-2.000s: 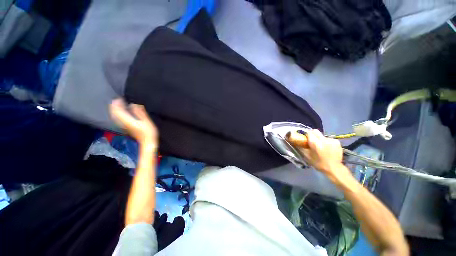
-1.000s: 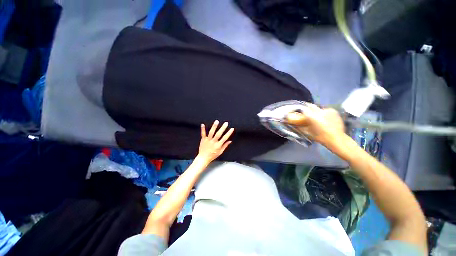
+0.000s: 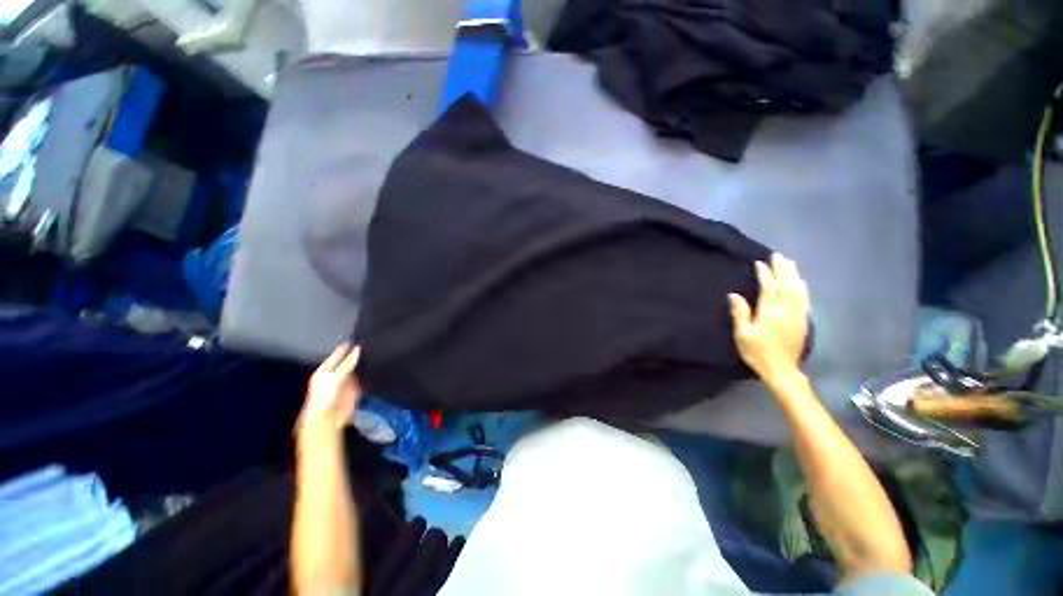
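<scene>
A black garment (image 3: 536, 279) lies spread across the grey padded pressing table (image 3: 851, 186), pulled over a support that it hides. My left hand (image 3: 332, 390) is at the garment's near left corner, its fingertips at the edge; whether they pinch the cloth is hard to tell. My right hand (image 3: 772, 320) lies on the garment's right end with the fingers spread. The steam iron (image 3: 921, 408), silver with a tan handle, sits off the table's right edge, with no hand on it.
A crumpled black garment pile (image 3: 734, 64) lies at the table's far side. A blue support arm (image 3: 478, 58) stands at the far edge. Dark finished garments (image 3: 233, 530) and light blue garments (image 3: 58, 530) are at left. A green bag (image 3: 933, 524) is below the iron.
My right hand has let go of the iron, now at the right, and rests on the garment. My left hand has moved left from the garment's near side to its corner. The view has shifted.
</scene>
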